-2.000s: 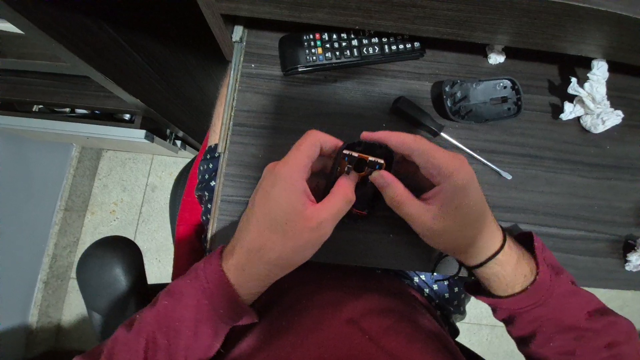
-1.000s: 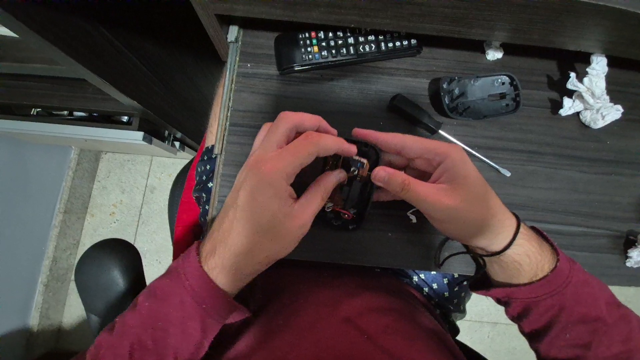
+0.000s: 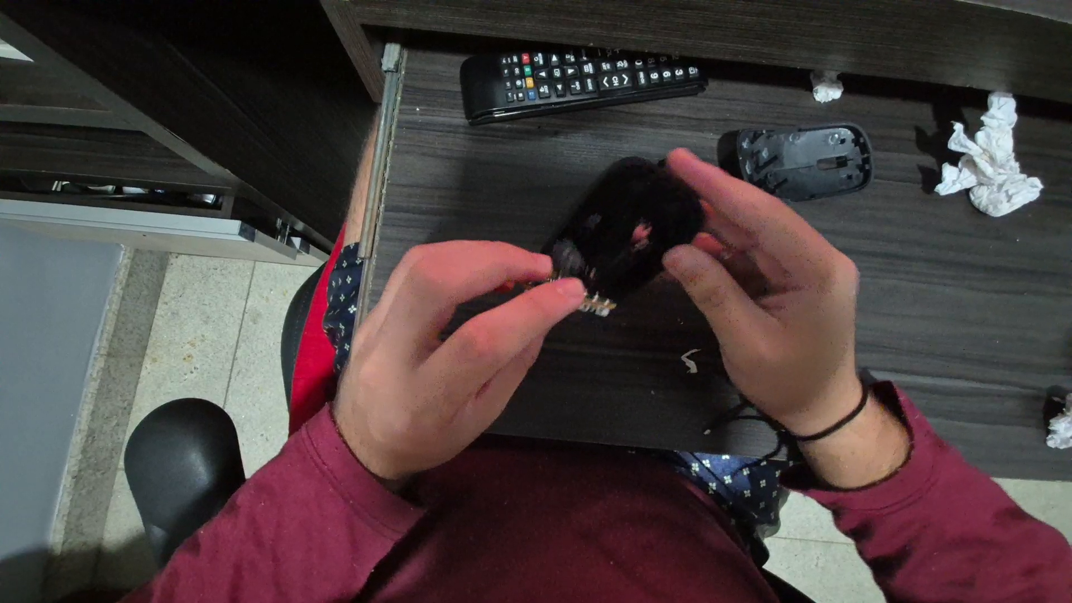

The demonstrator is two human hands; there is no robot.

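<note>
My left hand (image 3: 452, 352) pinches a small circuit board (image 3: 598, 303) between thumb and forefinger, and only the board's right end shows. Right behind the board is a black plastic mouse shell (image 3: 641, 226), blurred and tilted, with a small hole through it. My right hand (image 3: 762, 293) holds this shell by its right side, between the thumb and the fingers. Whether board and shell still touch, I cannot tell. Beyond my right fingers lies another mouse shell part (image 3: 808, 162), its hollow inside facing up. The screwdriver seen earlier is hidden.
A black remote control (image 3: 586, 84) lies at the back of the dark wood surface (image 3: 938, 335). Crumpled white paper (image 3: 992, 163) is at the back right, with smaller wads (image 3: 827, 86) nearby. A white scrap (image 3: 689, 361) and a black cable (image 3: 741, 419) are near the front edge.
The circuit board, inside the mouse shell one second ago, now shows at the shell's lower edge in my left fingers. My right hand has tilted and raised the shell, which covers the screwdriver's place.
</note>
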